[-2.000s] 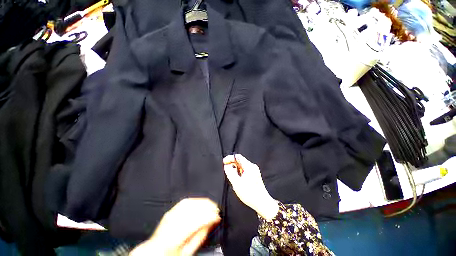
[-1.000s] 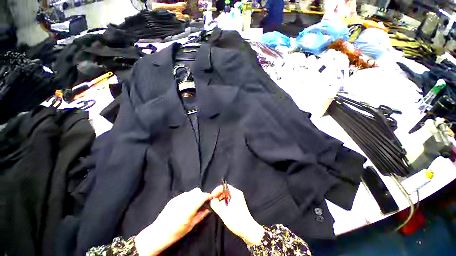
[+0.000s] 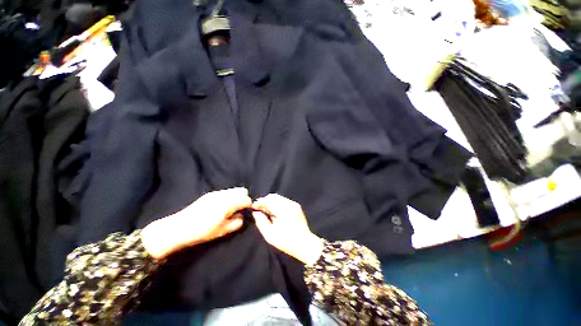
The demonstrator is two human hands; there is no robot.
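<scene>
A dark navy suit jacket lies front up, its collar around a hanger at the top. My left hand pinches the jacket's front edge at the centre. My right hand is beside it, its fingertips closed at the same front edge, nearly touching the left. A small reddish thing shows at the right fingertips, too blurred to name. The sleeve buttons show at the right cuff.
Dark jackets are heaped at the left. An orange-handled tool lies upper left. A bundle of thin black strips and a flat black rectangle lie at the right. The blue floor shows below the table edge.
The view has tipped down again since one second ago. Both hands have come together at the front edge, and the red item in the right hand is now mostly hidden.
</scene>
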